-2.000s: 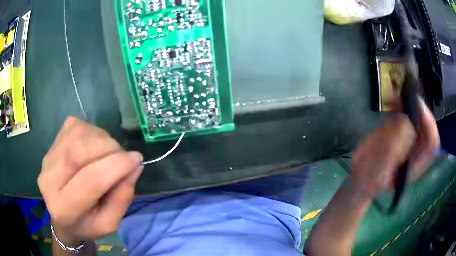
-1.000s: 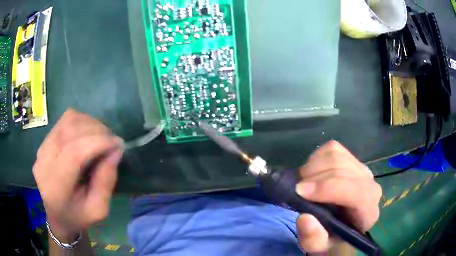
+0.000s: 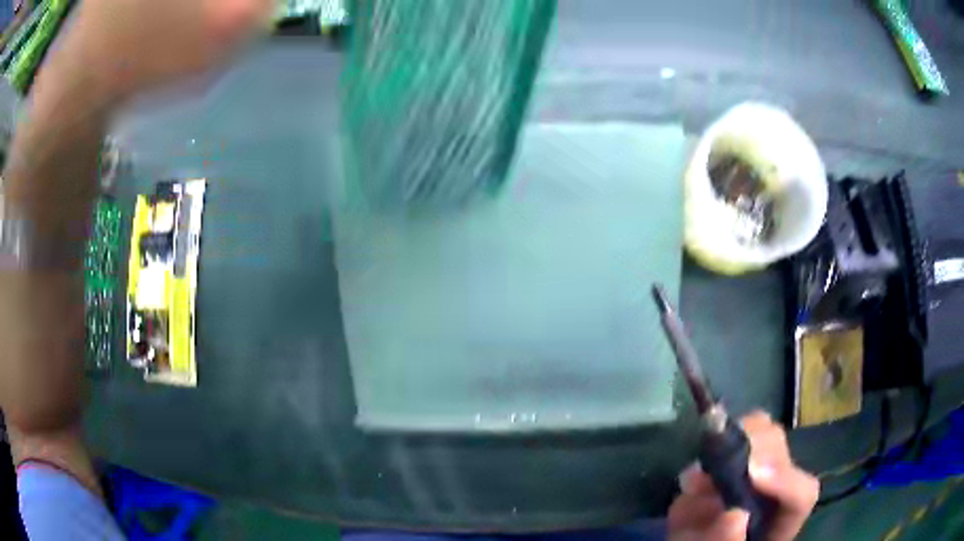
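The green circuit board is motion-blurred over the top of the grey-green work mat; its far end is cut off by the frame. My left hand is blurred at the top left, partly out of frame, with a visible gap to the board; whether it holds anything cannot be told. My right hand, at the lower right, grips the black soldering iron. The iron's dark tip points up-left over the mat's right edge, apart from the board. No solder wire can be made out.
A whitish dross cup with metallic scraps stands right of the mat. Beside it are the black iron stand and tip-cleaning sponge. A component-side-up board and another green board lie left. Board parts show along the far edge.
The board has moved away from me, baring most of the mat. My left hand has gone from the near edge to the far left. The iron has left the board and moved right.
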